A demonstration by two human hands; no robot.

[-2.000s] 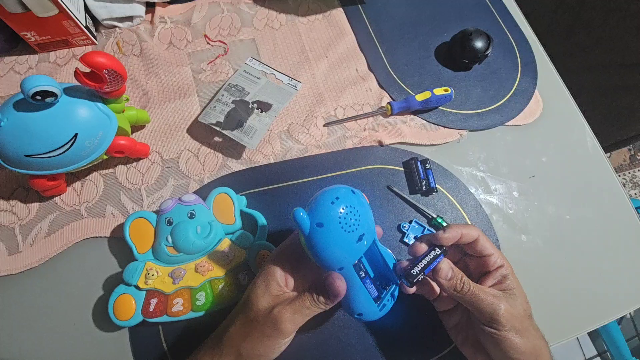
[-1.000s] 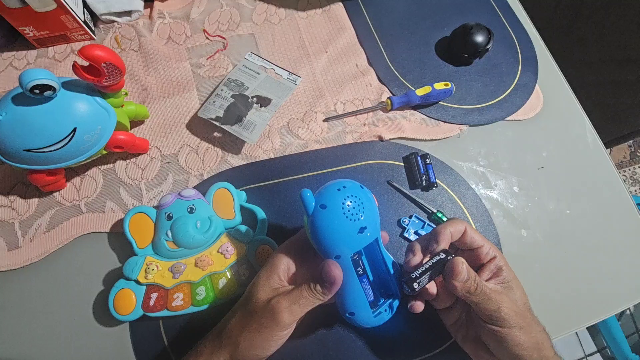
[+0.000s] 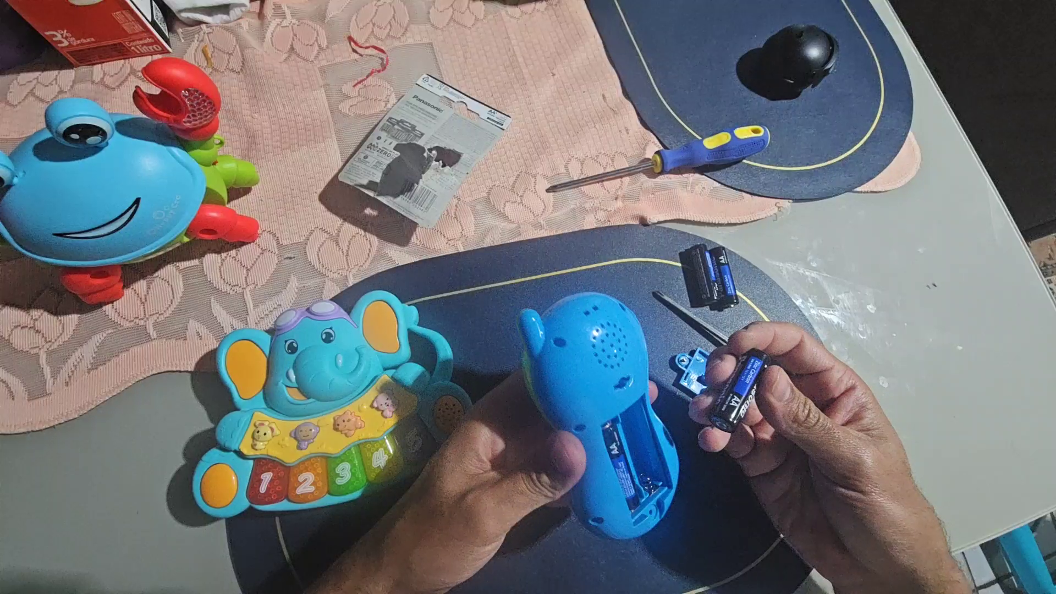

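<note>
My left hand (image 3: 503,470) grips a blue plastic toy (image 3: 594,355) with its back and speaker holes facing up. Its battery compartment is uncovered; one AA battery (image 3: 619,470) lies in the left side, and the right side shows bare. Just right of the toy, my right hand (image 3: 808,421) pinches a black and blue AA battery (image 3: 739,391) between thumb and fingers. Beyond those fingers a small blue battery cover (image 3: 690,370) rests on the dark mat, beside a thin screwdriver (image 3: 689,317) whose handle is hidden. Two more AA batteries (image 3: 714,277) lie side by side above it.
A teal elephant piano toy (image 3: 330,404) lies left of my left hand. Farther off are a blue crab toy (image 3: 107,190), a battery blister card (image 3: 425,148), a blue and yellow screwdriver (image 3: 709,151), a black round object (image 3: 800,58) and a red and white carton (image 3: 99,25).
The battery in my right hand has been turned to a steeper tilt, and its other side with the blue band now shows. The toy stays in my left hand.
</note>
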